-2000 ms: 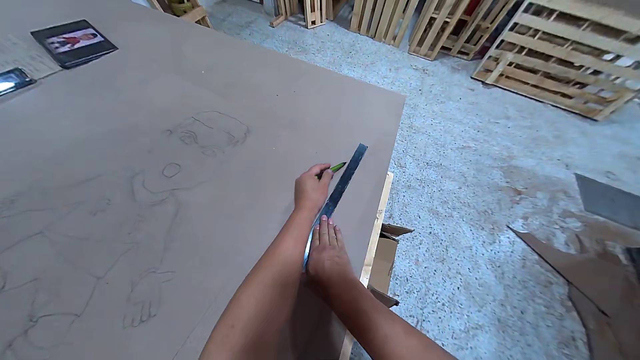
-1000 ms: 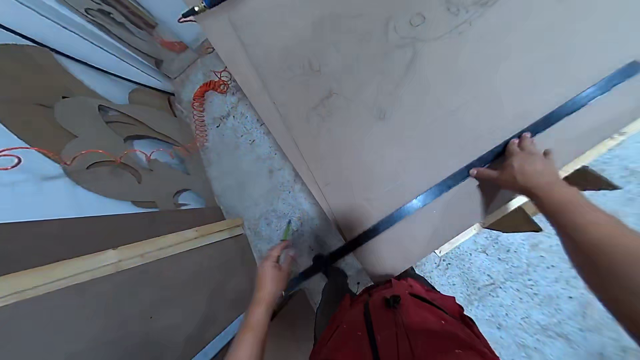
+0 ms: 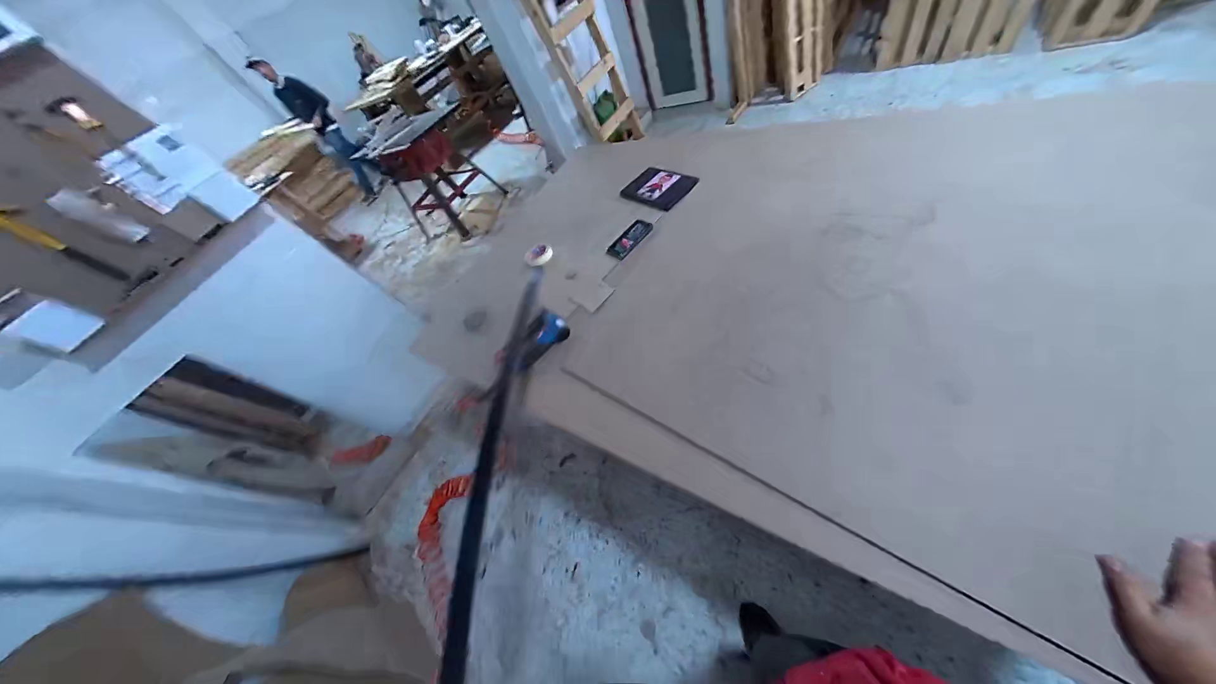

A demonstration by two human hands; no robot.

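Observation:
At the lower right edge, partly cut off, my right hand is over the brown board, fingers apart and nothing seen in it. My left hand is out of view. A long dark straight strip, blurred, rises from the bottom edge over the floor, and its far tip appears in front of the board's left corner. Faint pencil drawing shows on the board. Near the left corner are a blue and black tool, a tape roll, a phone and a dark tablet-like item with a picture.
An orange coiled hose lies on the floor left of the board. A white-sided bench stands at left. Another person is by a workbench further back. Wooden pallets and a wooden ladder-like frame stand behind.
The view has swung strongly. The dark strip lay across the board under my right hand a second ago; now it stands out over the floor at left, away from that hand. My left hand has left the view.

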